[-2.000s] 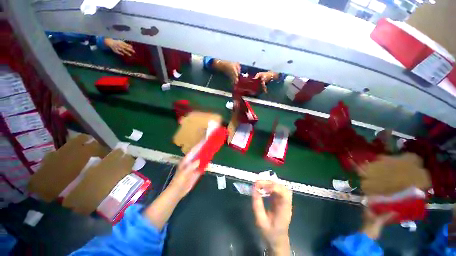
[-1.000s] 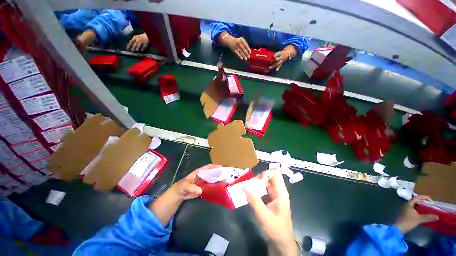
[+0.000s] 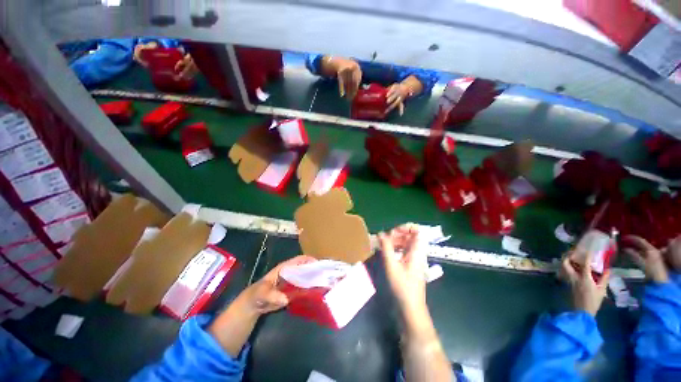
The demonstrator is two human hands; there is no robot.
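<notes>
My left hand (image 3: 261, 293) holds an open red carton (image 3: 313, 304) by its left side, low over the dark bench. The brown cardboard flap (image 3: 334, 227) stands raised behind it. A white sheet or pack shows in its opening, and a white panel covers its right end. My right hand (image 3: 404, 254) is off the carton, at the pale belt rail beside small white paper pieces (image 3: 433, 234). Its fingers are bent and blurred; whether they pinch a paper piece cannot be told.
Two open cartons (image 3: 196, 280) with brown flaps lie at left, beside stacked cartons (image 3: 37, 183). The green belt (image 3: 224, 184) carries red cartons and dark red pouches (image 3: 448, 175). A grey frame post (image 3: 112, 119) and overhead shelf stand ahead. Other people's hands work opposite and at right.
My right hand has left the carton's end panel and moved up to the rail. My left hand still holds the carton. Belt cartons and pouches have shifted left. The neighbour's hands at right hold a carton differently.
</notes>
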